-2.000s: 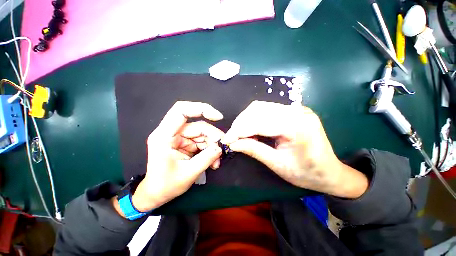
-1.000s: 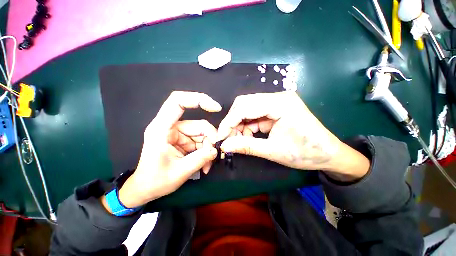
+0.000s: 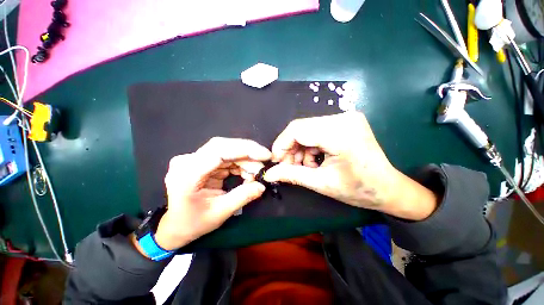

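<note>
A tiny black housing with a small yellow spot is pinched between both hands over the black mat. My left hand holds its left side with thumb and fingers. My right hand pinches its right side between thumb and forefinger. A small dark part shows just below the fingertips. The fingers hide most of the housing. Tiny white dots lie at the mat's upper right corner. A white block lies at the mat's top edge.
A pink foam sheet with a black cluster is at the upper left. A yellow connector and blue device are at left. Tweezers and an air gun lie right. A translucent bottle is cut off at top.
My left hand's index finger has come down, and its tip is now at the housing beside my right fingertips. My right hand still pinches the housing. The camera view has shifted slightly.
</note>
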